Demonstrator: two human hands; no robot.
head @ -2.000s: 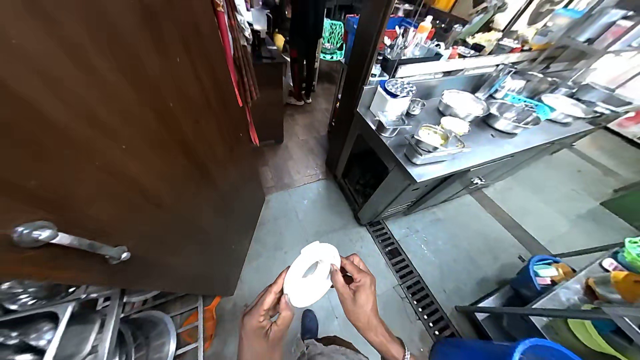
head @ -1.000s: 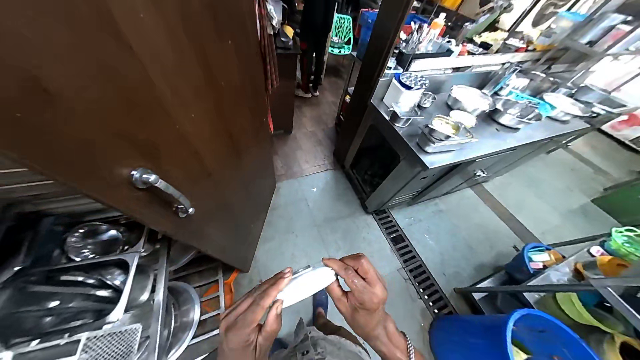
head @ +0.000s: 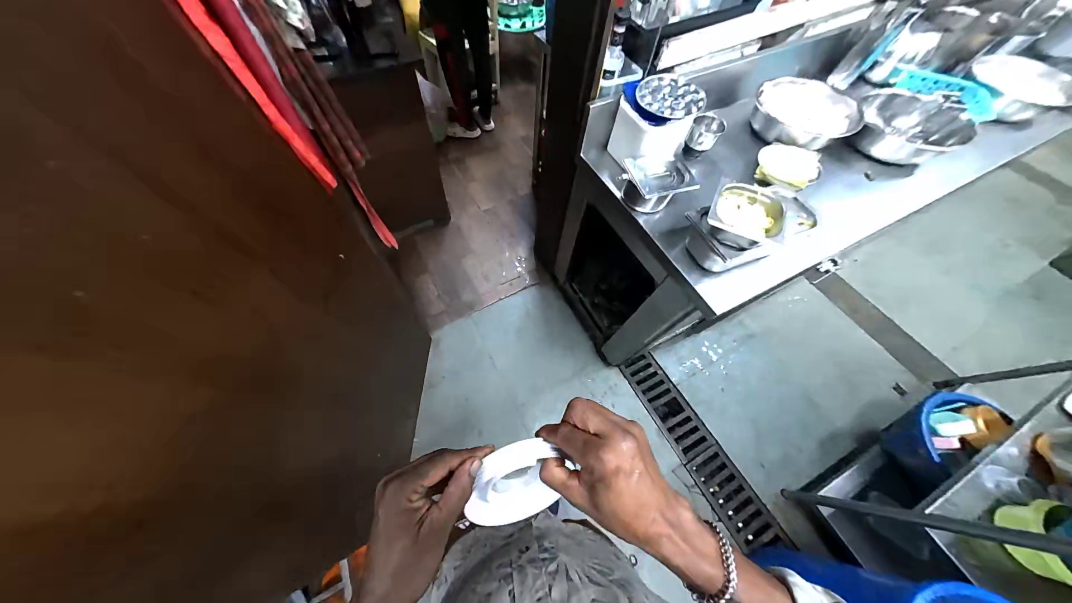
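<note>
Between my hands is a white ring-shaped piece (head: 512, 502), perhaps a roll of tape, tilted so that its round centre shows. My left hand (head: 423, 507) pinches its left edge between thumb and index finger. The upper right edge lies in the fingers of my right hand (head: 607, 473), which cover that part of it. A chain bracelet (head: 722, 565) is on my right wrist. The ring is just above my grey patterned clothing (head: 540, 561).
A brown door (head: 193, 335) fills the left. Ahead right stands a steel counter (head: 871, 205) with bowls and pans. A floor drain grate (head: 712, 461) runs beside me. Lower right are a metal rack (head: 904, 515) and blue tubs. A person (head: 461, 59) stands beyond the doorway.
The ring, seen nearly edge-on a second ago, now shows its face and centre. Both hands have stayed on it. The view has shifted, and the steel vessels at lower left are out of sight.
</note>
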